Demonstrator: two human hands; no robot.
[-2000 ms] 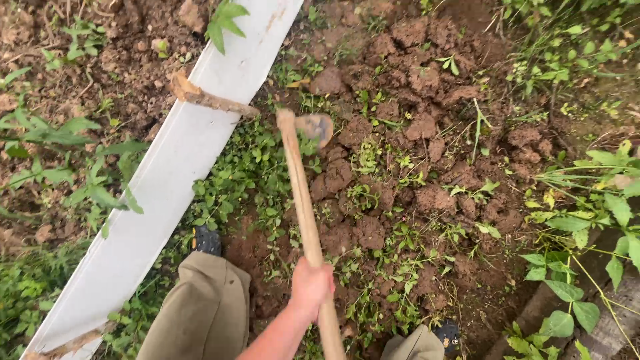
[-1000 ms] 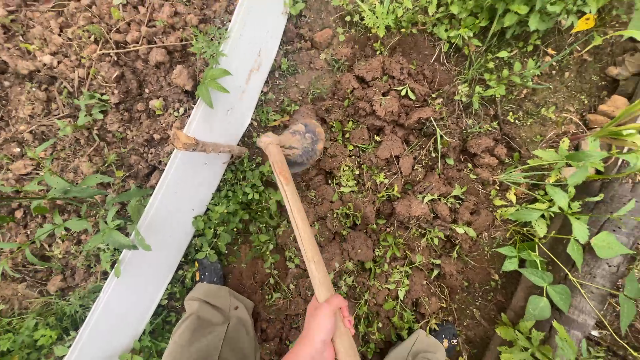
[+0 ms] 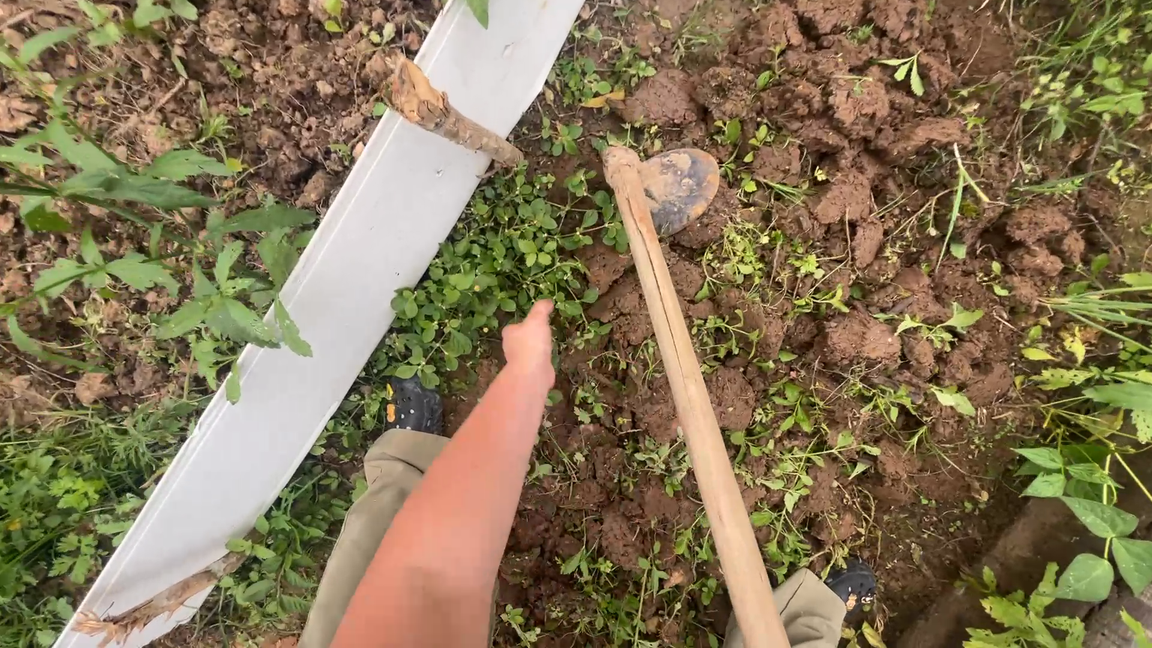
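Note:
My left hand is off the handle, over low green weeds, with one finger stretched forward; its other fingers are partly hidden and nothing shows in it. To its right a hoe lies slanting across the view: its wooden handle runs out at the bottom edge, and its rounded, soil-stained metal blade is at the broken brown soil. My right hand is out of view, so its hold cannot be seen.
A long white strip runs diagonally on the left, with a wooden stake across it and a splintered one lower down. Dark shoes show at both trouser legs. Leafy plants and a log-like edge lie at lower right.
My left hand has let go of the hoe's handle and moved left over the weeds. The hoe's blade now lies farther from the stake on the strip.

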